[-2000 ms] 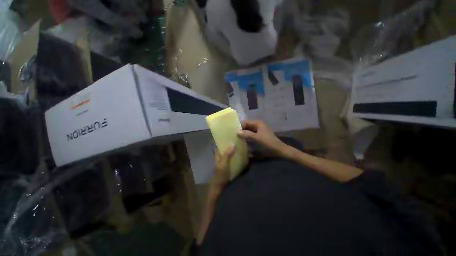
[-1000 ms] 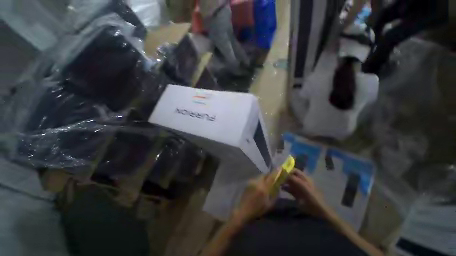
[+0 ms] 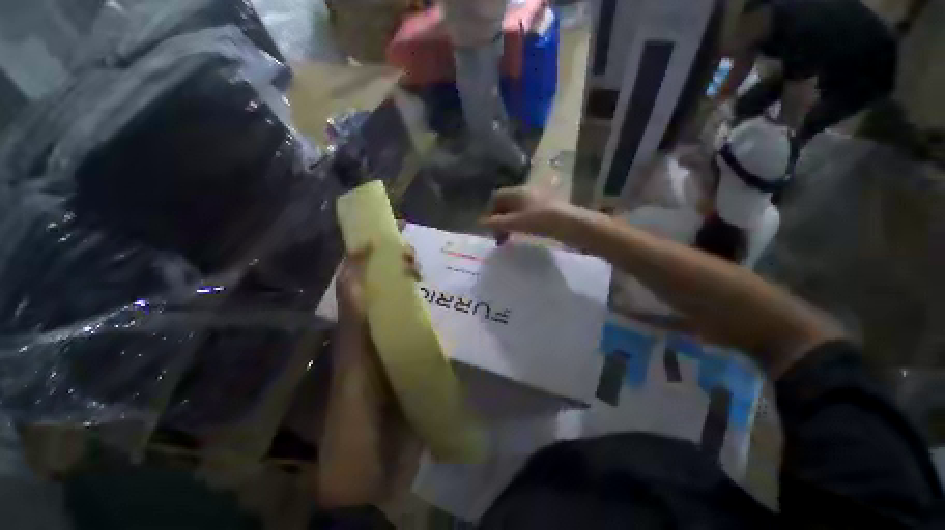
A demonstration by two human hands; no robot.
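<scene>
My left hand [image 3: 365,277] holds a long, curved pale-yellow label sheet [image 3: 402,321], its upper end above the fingers and its lower end hanging over my forearm. My right hand [image 3: 518,215] is over the far edge of the white FURRION carton [image 3: 549,329], with the fingertips close together. Whether a sticker is between them cannot be seen. The carton's lettering appears upside down, and the left hand and sheet cover its left part.
Film-wrapped dark goods [image 3: 187,155] stand at left. White and blue printed sheets [image 3: 663,399] lie at lower right. A long carton [image 3: 653,93], a blue crate [image 3: 535,72] and people, one in a white cap [image 3: 756,155], are beyond.
The hands have parted: the left moved left and up with the yellow sheet, now seen at full length. The right reached forward over the carton, which appears lower and nearer.
</scene>
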